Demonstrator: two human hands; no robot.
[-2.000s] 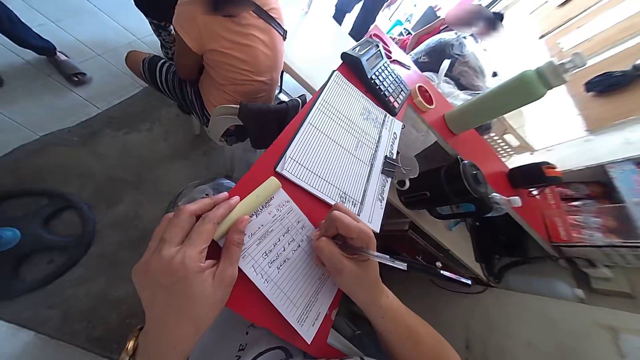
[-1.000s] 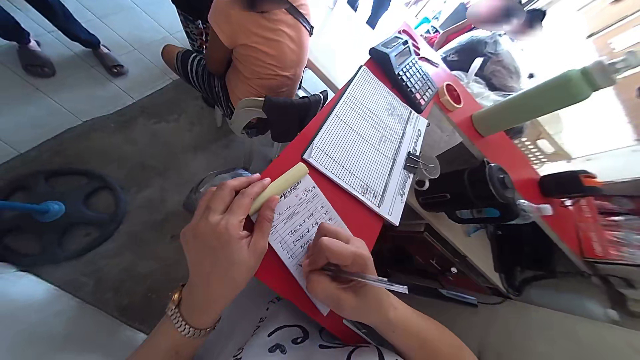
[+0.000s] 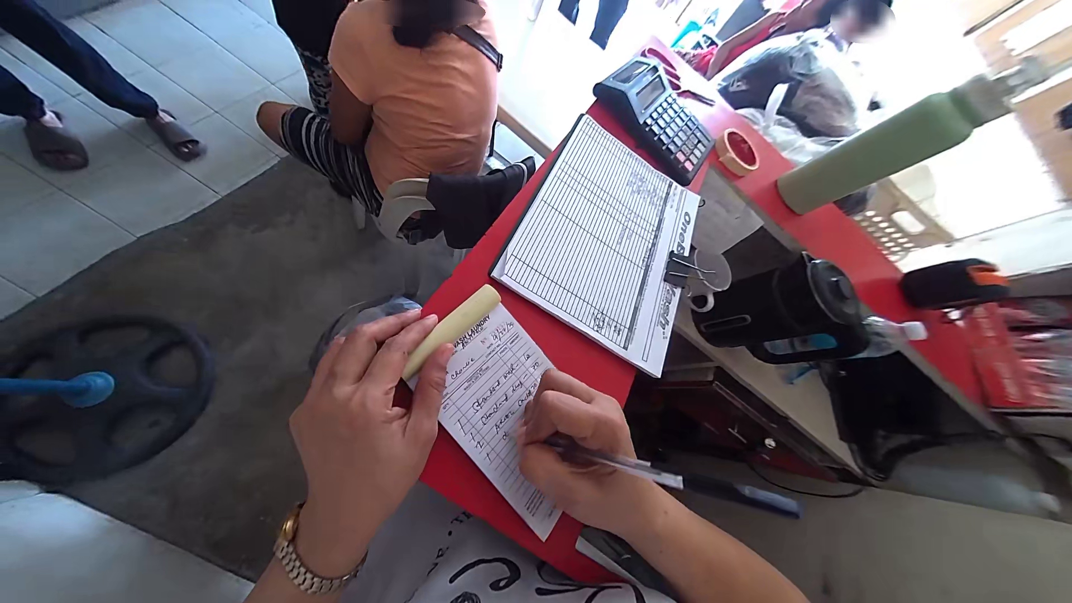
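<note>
My right hand (image 3: pixel 578 452) grips a ballpoint pen (image 3: pixel 620 462), its tip side at the lower part of a printed receipt pad (image 3: pixel 494 419) that bears handwriting. My left hand (image 3: pixel 368 402) lies on the pad's top edge, with thumb and fingers around the rolled-back yellowish sheets (image 3: pixel 452 331). The pad rests on a narrow red counter (image 3: pixel 477 511). Just beyond it lies a lined form on a clipboard (image 3: pixel 595 243), held by a black binder clip (image 3: pixel 685 270). The pen's tip is hidden by my fingers.
Past the clipboard are a desk calculator (image 3: pixel 657 117), a tape roll (image 3: pixel 737 152) and a green bottle (image 3: pixel 888 155). A black electric kettle (image 3: pixel 787 310) and a cup (image 3: pixel 710 280) are at right. A person in an orange shirt (image 3: pixel 431 92) sits beyond the counter.
My right hand, with the pen in it, has moved down the pad, and more handwriting shows than two seconds ago. My left hand stays at the pad's top edge.
</note>
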